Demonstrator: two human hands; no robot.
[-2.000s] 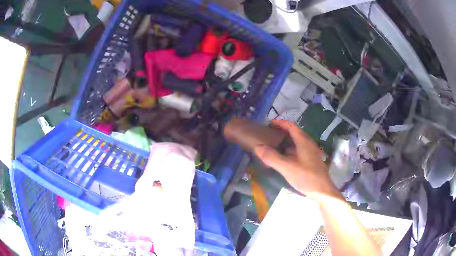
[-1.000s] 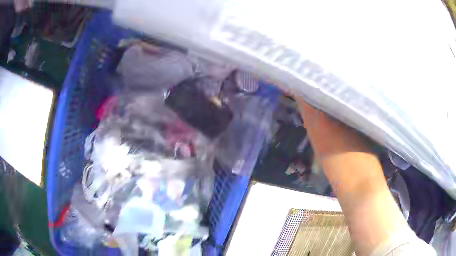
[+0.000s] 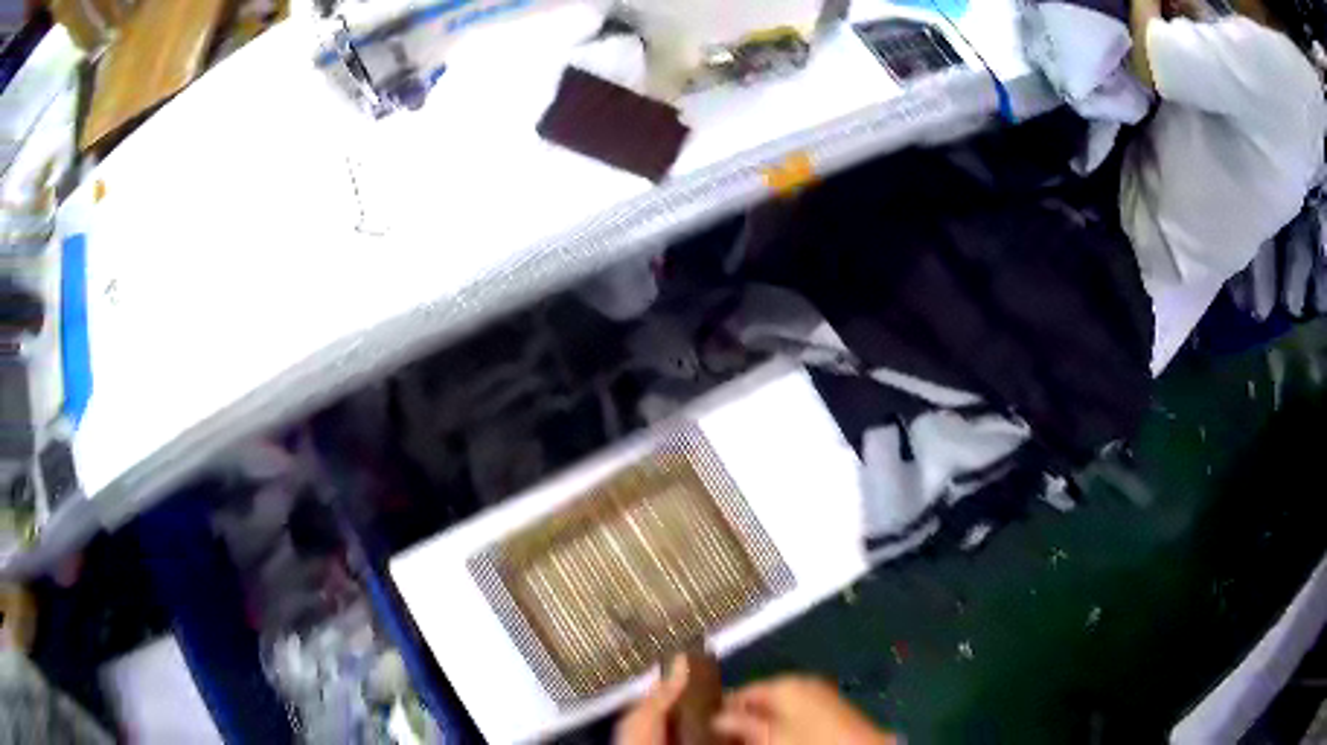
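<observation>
A small brown piece (image 3: 699, 702) is upright between my two hands at the bottom edge, in front of the bench; its exact kind is too blurred to tell. My left hand (image 3: 649, 716) holds its left side, and my right hand (image 3: 805, 713) holds its right side with the fingertips. Both hands are cut off by the lower edge. A dark brown rectangular piece (image 3: 614, 124) lies flat on the white sewing table (image 3: 291, 248).
A ribbed tan mat (image 3: 640, 568) lies on the white bench (image 3: 815, 480). A blue basket (image 3: 204, 626) with scraps stands at lower left. Dark cloth (image 3: 1004, 291) hangs under the table. A person in a white garment (image 3: 1222, 146) is at upper right. Green floor (image 3: 1019, 626) shows at lower right.
The view has swung from the blue baskets to the table and bench. My right hand, which held a brown piece over the basket, is now low in front; my left hand has come into view.
</observation>
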